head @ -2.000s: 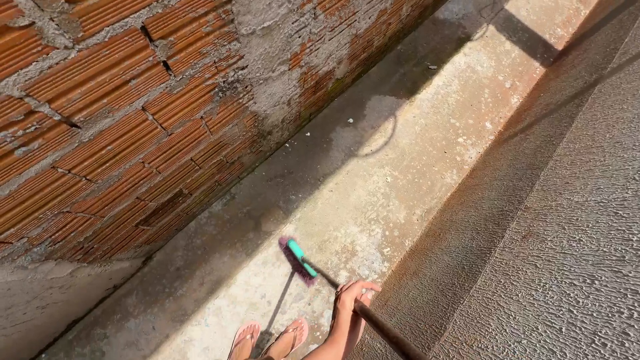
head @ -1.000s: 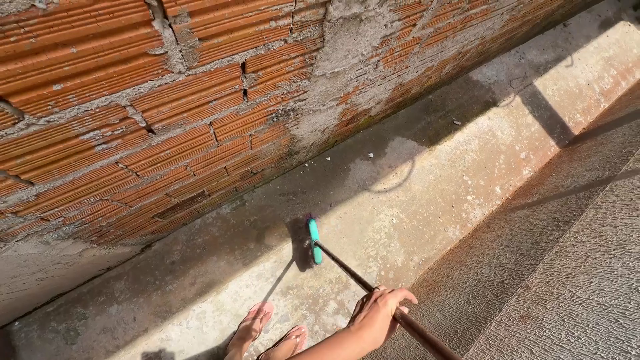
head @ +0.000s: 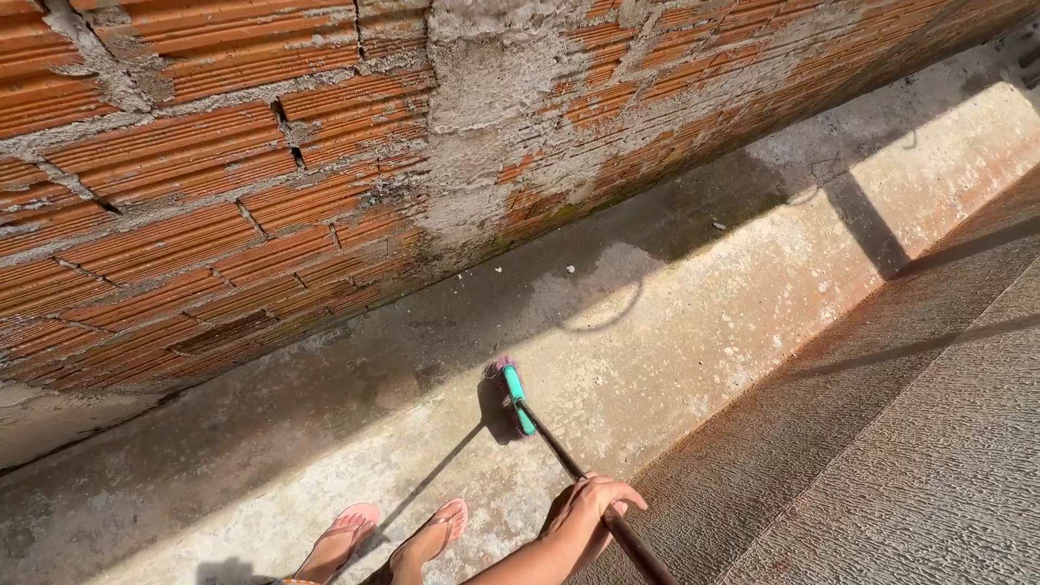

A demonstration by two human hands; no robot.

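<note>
A broom with a turquoise head (head: 518, 400) and purplish bristles stands at the sunlit concrete floor, beyond the feet; its dark shadow lies just left of it. From the head, a dark brown handle (head: 554, 445) slants down to the lower right. My left hand (head: 591, 508) is wrapped around this handle, thumb side toward the right, and the forearm comes up from the bottom edge. The upper end of the handle leaves the frame at the bottom. My right hand is out of view.
A rough hollow-brick wall (head: 187, 171) with mortar patches runs along the left. To the right stands a textured grey wall (head: 918, 455). Between them stretches the narrow concrete floor (head: 691, 325), with small pale bits (head: 570, 269). Two feet in pink flip-flops (head: 353, 520) stand at the bottom.
The broom head has moved away from the feet, farther along the floor, and has turned since the oldest frame. My left hand stays around the handle throughout.
</note>
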